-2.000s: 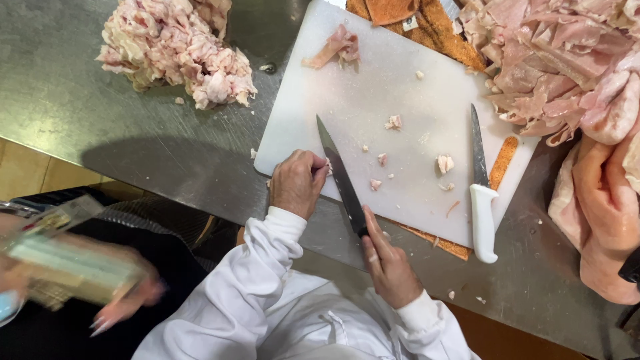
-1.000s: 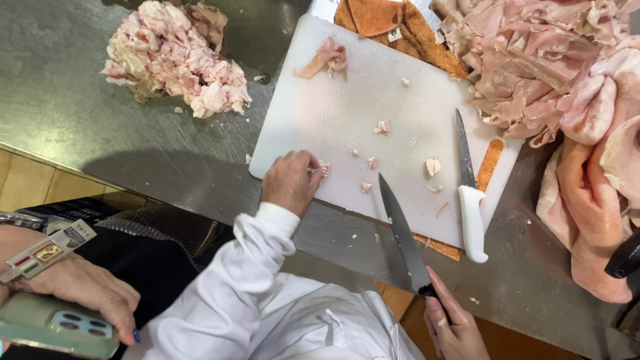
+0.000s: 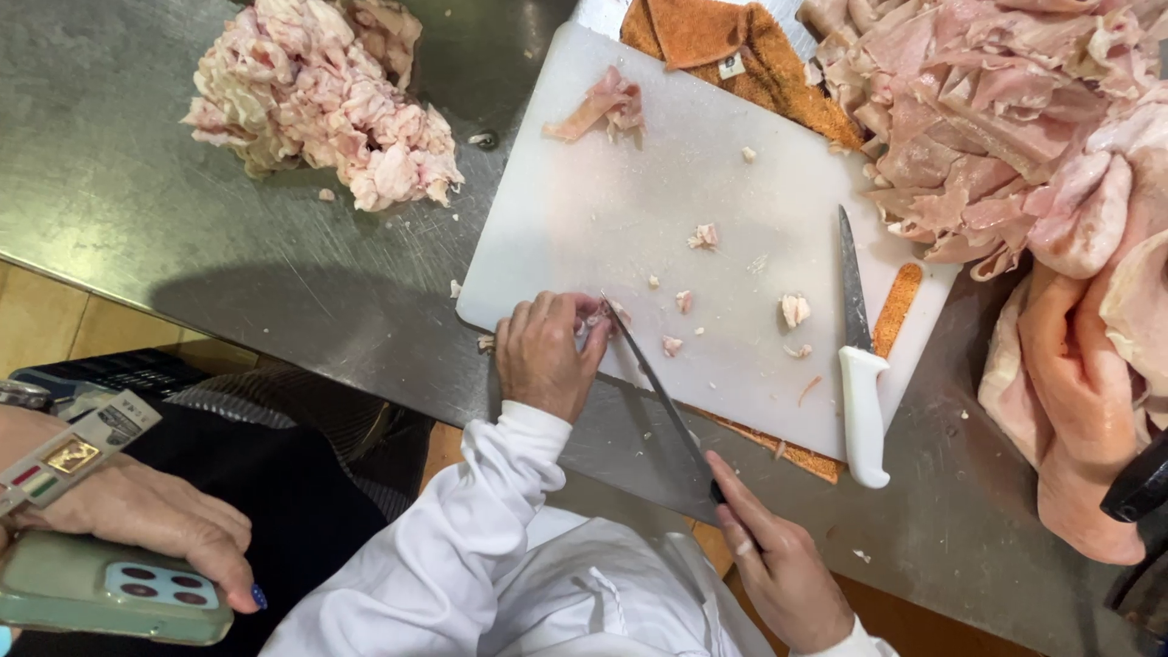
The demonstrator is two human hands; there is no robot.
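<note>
My left hand (image 3: pixel 547 351) pinches a small piece of fatty meat (image 3: pixel 598 317) at the near left edge of a white cutting board (image 3: pixel 584 210). My right hand (image 3: pixel 780 566) grips the black handle of a long kitchen knife (image 3: pixel 664 392), whose tip is beside the fingers of my left hand. Small meat scraps (image 3: pixel 703 237) are scattered over the board, and a larger pink strip (image 3: pixel 602 105) lies near its far left corner. At the board's right side rests a boning knife with a white handle (image 3: pixel 862 415), its blade pointing away from me.
A pile of fatty trimmings (image 3: pixel 319 100) sits on the steel table (image 3: pixel 246 246) at left. Sliced skin or meat (image 3: pixel 985 119) is heaped at right, above larger pieces (image 3: pixel 1068 383). An orange cloth (image 3: pixel 766 55) touches the board. Another person's hand (image 3: pixel 155 511) holds a phone (image 3: pixel 109 589) at lower left.
The long knife has swung away from my left hand and come back, its tip now beside those fingers. The other person's hand and phone, blurred two seconds ago, now show clearly.
</note>
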